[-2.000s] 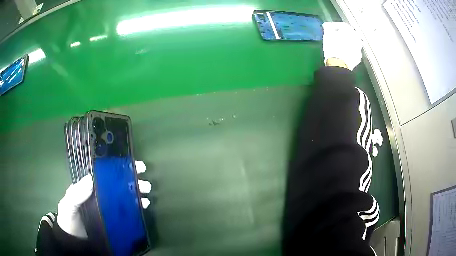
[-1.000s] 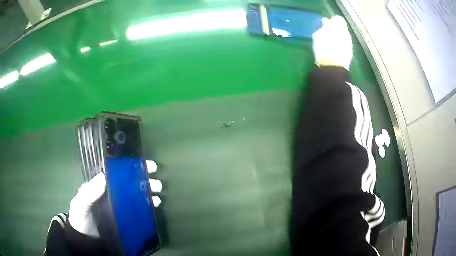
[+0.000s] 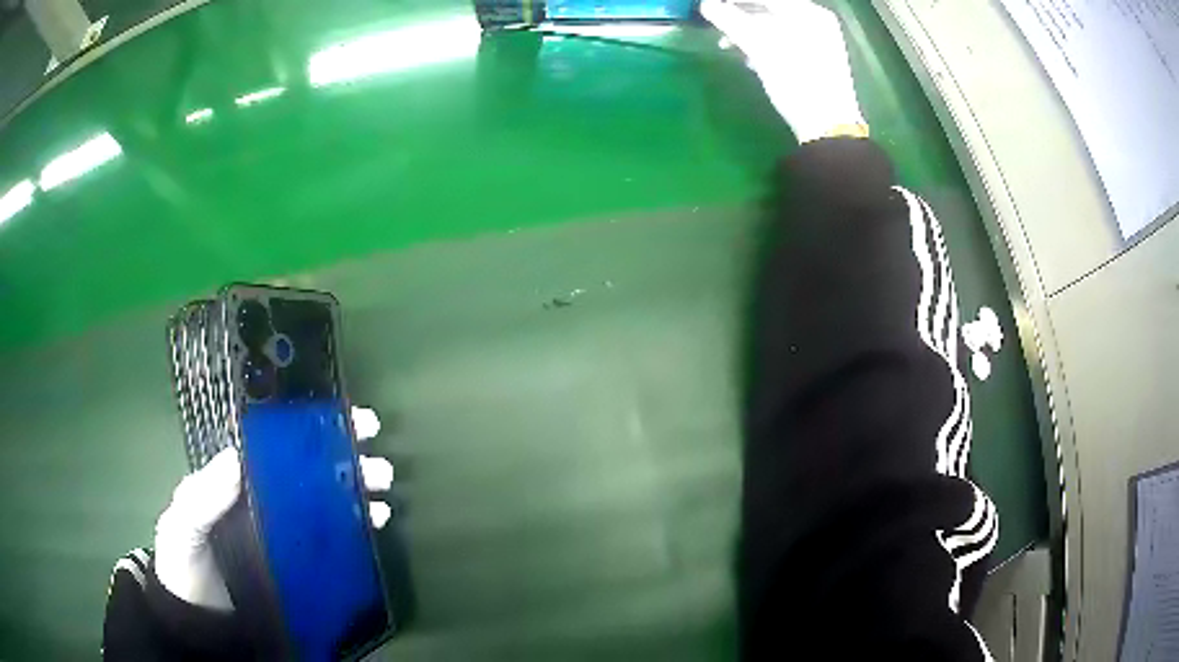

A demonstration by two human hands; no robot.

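My left hand [image 3: 201,528], in a white glove, holds a stack of several phone units [image 3: 201,375] at the lower left. The front unit [image 3: 310,504] shows a blue film and a dark camera end with round rings, pointing up. White fingertips show along its right edge. My right hand [image 3: 789,58], gloved and overexposed, is at the top edge of the picture. Its fingers meet the right end of a single blue phone unit [image 3: 621,10], which is cut off by the top edge and seems tilted or lifted, with a dark shadow or reflection below it.
A bright green belt [image 3: 388,168] with lamp reflections lies beyond the duller green mat [image 3: 556,427]. Small dark and pale specks lie on the mat. Small white pieces [image 3: 983,339] lie at the right. A pale machine edge and cabinet [image 3: 1099,349] with paper sheets [image 3: 1125,104] borders the right side.
My right hand has moved left and farther away, and the single phone unit has moved with it to the top edge. The left hand still holds the stack. The lone phone unit at the far left has left the view.
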